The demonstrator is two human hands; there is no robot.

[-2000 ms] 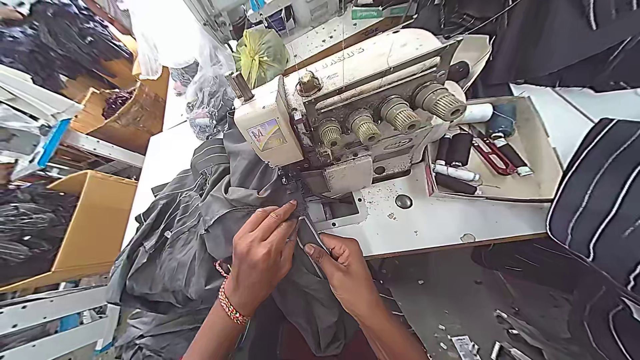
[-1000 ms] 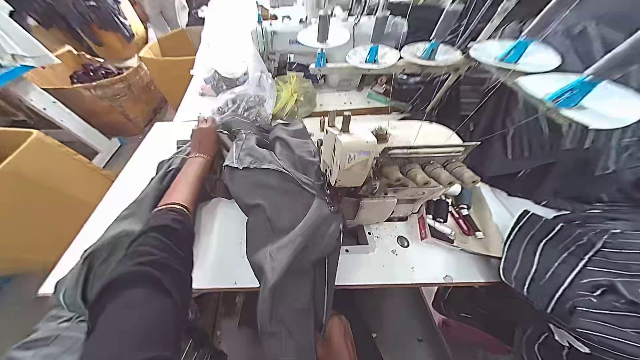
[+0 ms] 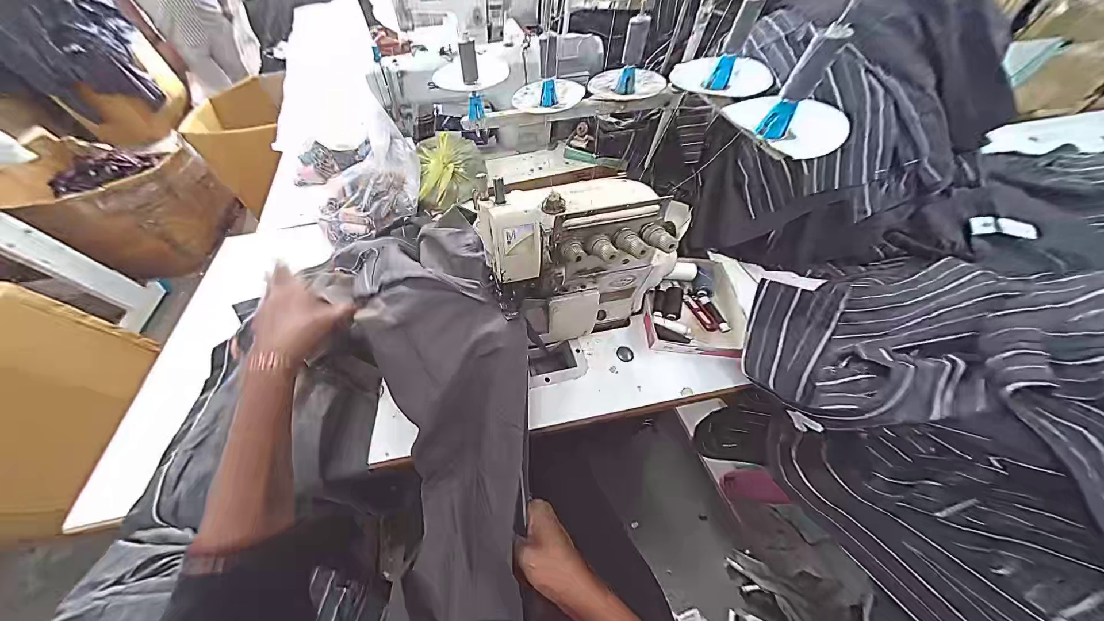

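A dark grey garment (image 3: 457,345) lies across the white table, with one long panel hanging over the front edge. Its right edge runs up to the needle area of an overlock sewing machine (image 3: 595,250). My left hand (image 3: 297,315), blurred, is at bunched cloth on the left; its grip is unclear. Below the table edge, my right hand (image 3: 548,543) grips the edge of the hanging panel, its fingers partly hidden by cloth. More dark fabric (image 3: 185,457) with a pale stripe lies under and beside my left forearm.
Right of the machine sits a box (image 3: 733,297) of thread spools. Striped garments (image 3: 931,336) are heaped at the right. Thread cones stand on a rack behind. Cardboard boxes (image 3: 69,405) line the left, and plastic bags (image 3: 371,185) lie at the back.
Two seconds ago both hands were together at the needle area. My left hand went out to the far left cloth, then came nearer; my right hand moved down below the table edge. The view has widened.
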